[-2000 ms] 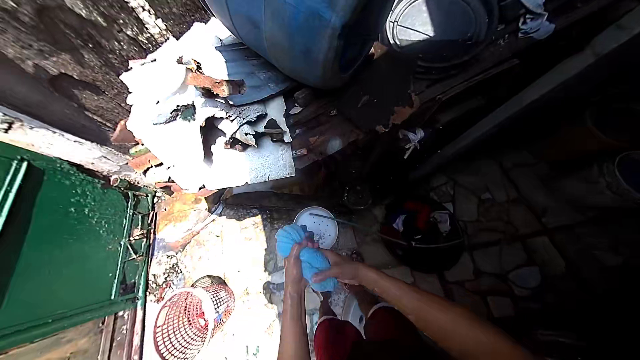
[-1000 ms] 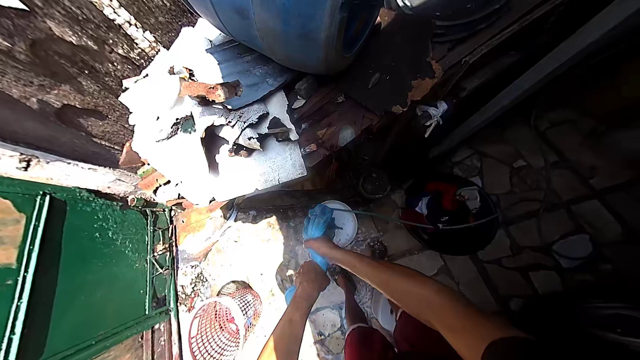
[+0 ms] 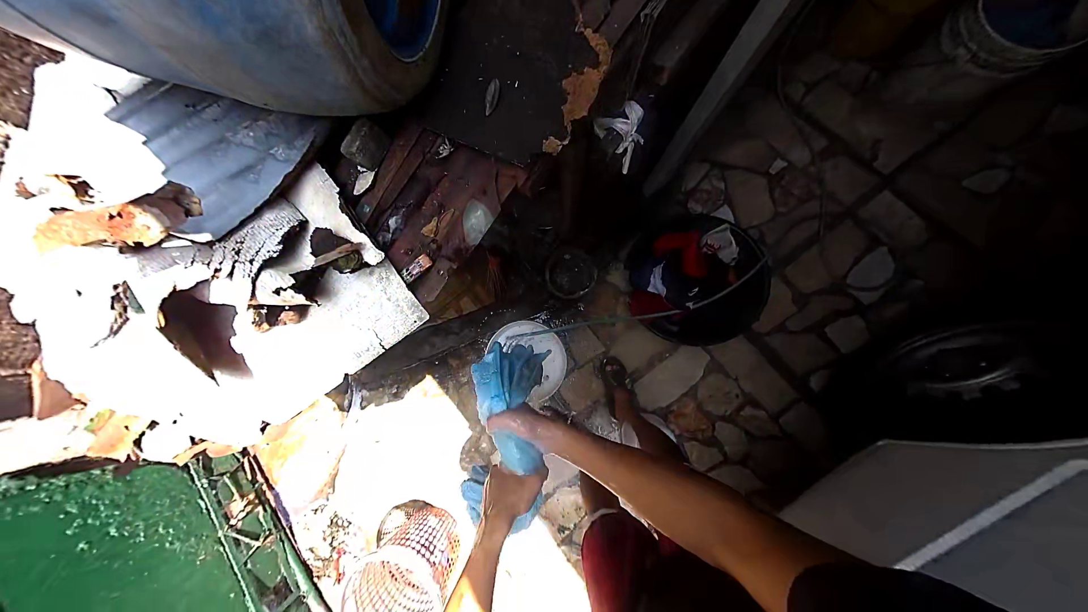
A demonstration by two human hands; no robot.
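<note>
A wet-looking blue cloth (image 3: 520,450) is bunched lengthwise between my two hands. My right hand (image 3: 529,425) grips its upper part, and my left hand (image 3: 512,493) grips it lower down, close to the first. The cloth's upper end fans out over a white round basin (image 3: 552,357), hiding part of it; its lower end hangs beside my left hand. A thin hose (image 3: 595,321) runs from the basin to a black tub (image 3: 752,310) that holds red, dark and white cloths.
A red plastic mesh basket (image 3: 399,578) lies at the lower left, near a green metal panel (image 3: 110,544). Broken sheets (image 3: 340,331) and a blue barrel (image 3: 255,59) are at upper left. Stone paving (image 3: 748,374) surrounds the tub. A white surface (image 3: 960,510) stands at lower right.
Two seconds ago the blue cloth was a looser bundle in both hands; now it is drawn out longer, with my hands one above the other. The view has shifted.
</note>
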